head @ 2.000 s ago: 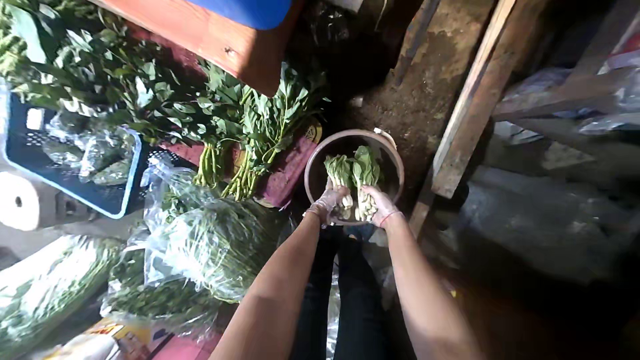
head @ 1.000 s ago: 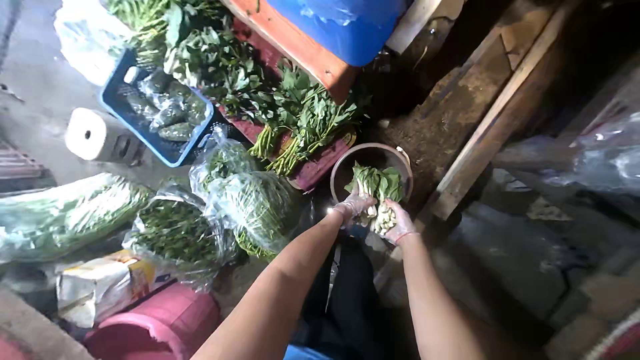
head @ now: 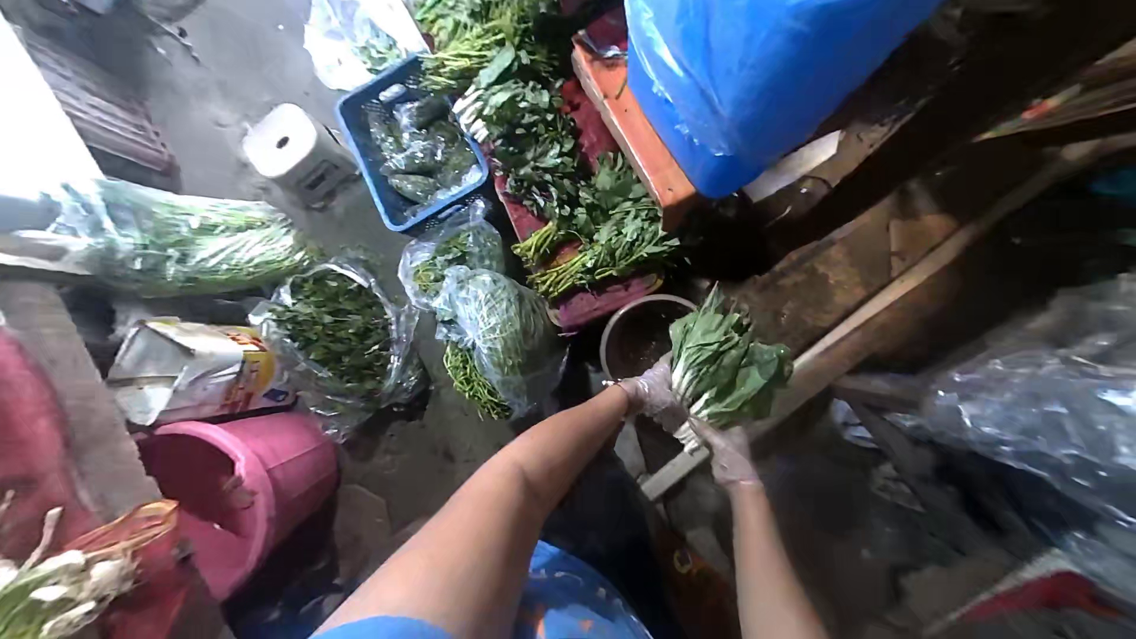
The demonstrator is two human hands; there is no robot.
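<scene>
A bunch of leafy greens with pale stems point(head: 729, 368) is held between my two hands, to the right of a round bucket point(head: 612, 342). My left hand point(head: 655, 392), in a thin clear glove, grips the bunch from its left side, near the stems. Gloved likewise, my right hand point(head: 729, 451) holds the stem ends from below right. Dark contents show inside the bucket, too dim to identify. Close above the bucket, bundles of green leafy stems point(head: 612, 240) lie on a red surface.
Left of my arms are bagged greens point(head: 501, 319), an open bag of leaves point(head: 337, 328), a pink bucket point(head: 293, 461) on its side and a blue crate point(head: 382, 200) of bagged vegetables. A wooden beam point(head: 870, 311) runs along the right. A blue plastic bag point(head: 754, 80) lies above.
The greens have moved from over the bucket to its right, held in both my hands. The view has swung, showing more of the left side.
</scene>
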